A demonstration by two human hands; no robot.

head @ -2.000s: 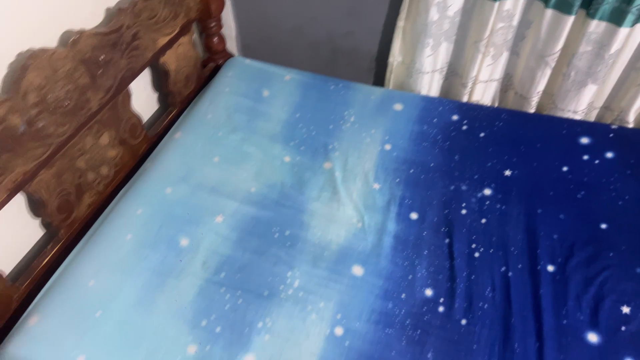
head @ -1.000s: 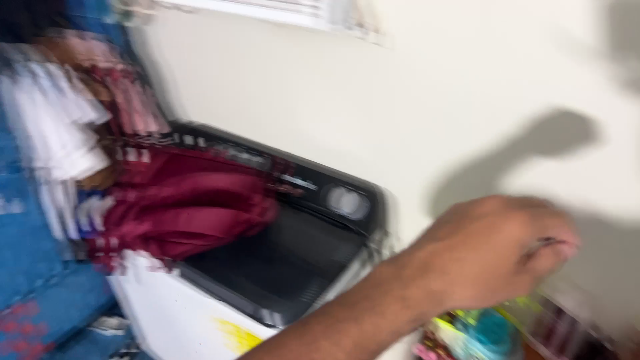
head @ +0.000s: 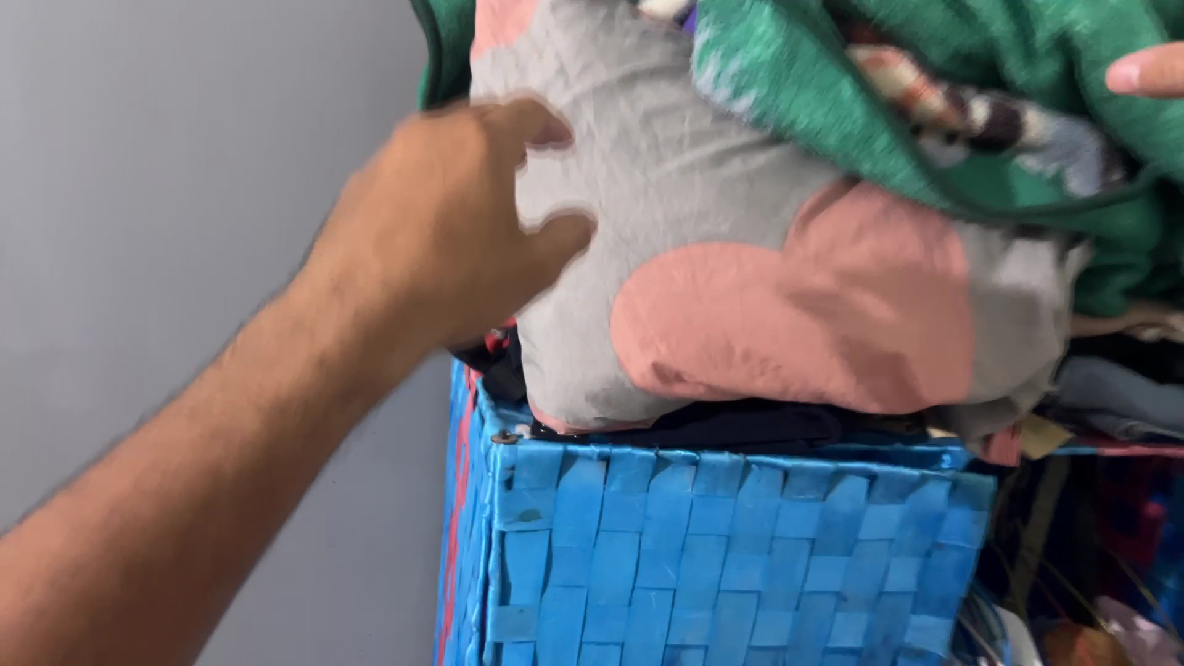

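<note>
My left hand (head: 453, 217) reaches in from the lower left, thumb and fingers apart, over the left edge of a grey and pink cloth bundle (head: 684, 176). Whether it touches the cloth I cannot tell. At the upper right edge only a fingertip of my right hand (head: 1147, 72) shows, in front of a green fleecy blanket (head: 805, 102); the rest is out of view. The blanket, with a patterned part, lies on top of the bundle. Beneath the bundle is a blue woven-strap basket (head: 740, 555) with dark cloth at its top.
A plain grey wall (head: 185, 185) runs along the left, close to the basket. Folded clothes (head: 1119, 398) lie at the right, above a dark open space with mixed items. A red strip runs down the basket's left side.
The view has swung from a bed, past a washing machine and a wall, to the basket with cloths. Only one hand showed a second ago; now my left hand and a fingertip of the right are in view.
</note>
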